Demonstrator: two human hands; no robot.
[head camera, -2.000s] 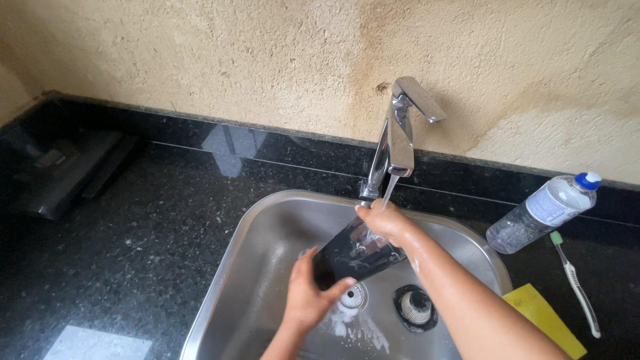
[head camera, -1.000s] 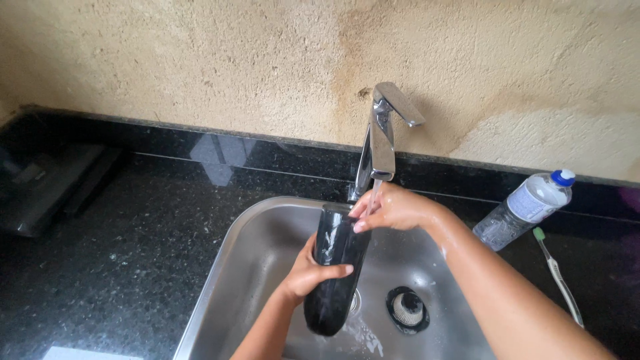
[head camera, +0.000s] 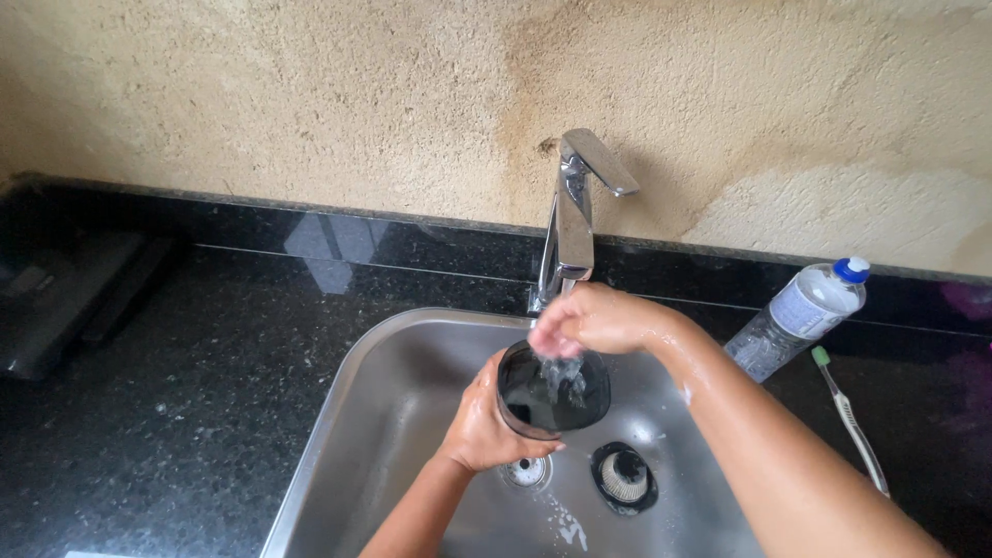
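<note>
Over the stainless steel sink, my left hand grips a dark translucent container from its left side, its open mouth facing up toward me. Water splashes inside it. My right hand, wet and slightly blurred, is under the spout of the chrome faucet with fingers curled above the container's mouth; it holds nothing that I can see. A black part with a pleated filter lies in the basin, to the right of the drain.
Right of the sink stand a clear plastic bottle with a blue cap and, lying beside it, a toothbrush. Dark flat objects rest on the black granite counter at left. A rough wall rises behind.
The container, earlier held lengthwise with both hands, now has its mouth turned up toward me. My right hand has come off it and is above the opening in the water.
</note>
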